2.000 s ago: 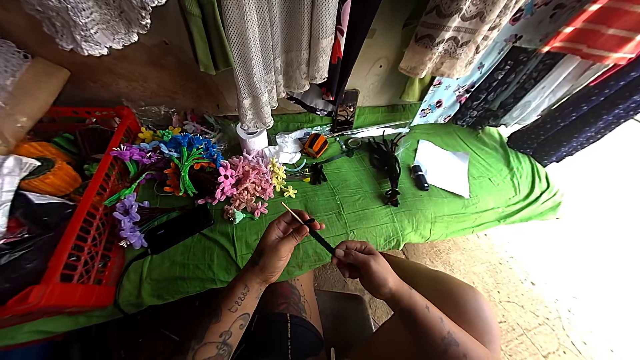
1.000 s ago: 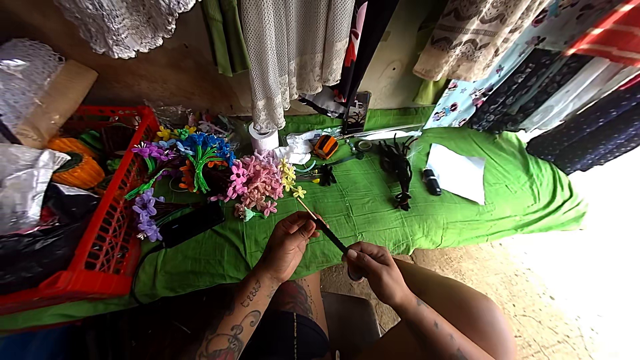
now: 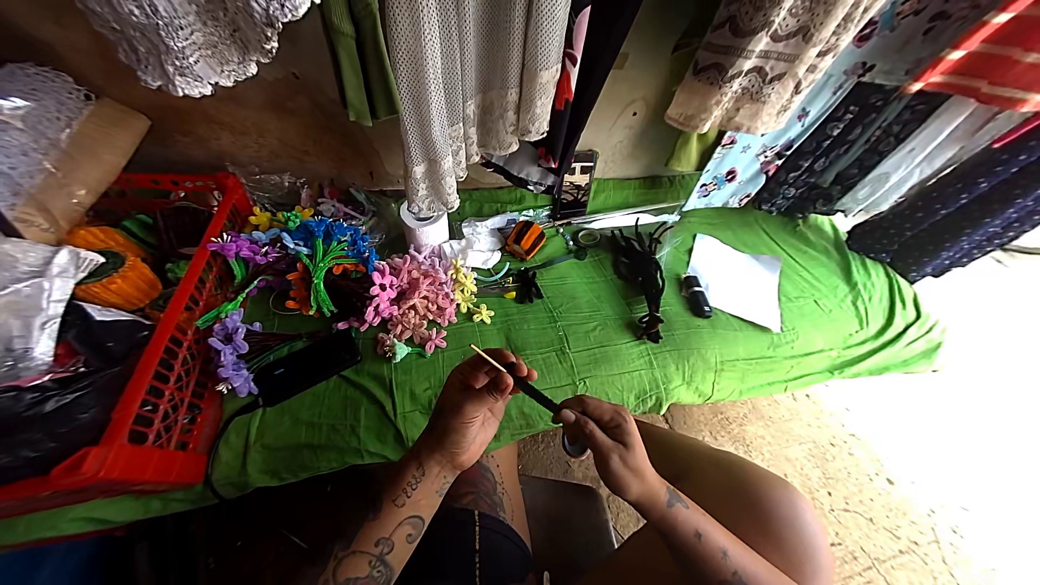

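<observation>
A thin pale wooden stick (image 3: 488,357) wrapped in black material (image 3: 534,395) along its lower part is held between both hands, over the near edge of the green cloth. My left hand (image 3: 475,406) pinches it near where the bare wood meets the black. My right hand (image 3: 605,443) grips the lower black end, with a small round roll (image 3: 575,447) partly hidden under its fingers. Beyond my hands lie pink pipe-cleaner flowers (image 3: 418,292), a black flower-like piece (image 3: 528,286) and a tied bundle of black pipe cleaners (image 3: 646,280).
A red plastic crate (image 3: 154,390) stands at the left, beside a black phone (image 3: 307,367). Farther back are a white roll (image 3: 424,227) and an orange-black object (image 3: 526,240). White paper (image 3: 739,280) and a black marker-like bottle (image 3: 696,296) lie right. Clothes (image 3: 479,89) hang above the green cloth (image 3: 601,349).
Both hands keep hold of the stick. The black covering reaches close to my left fingers now, and the view has shifted a little.
</observation>
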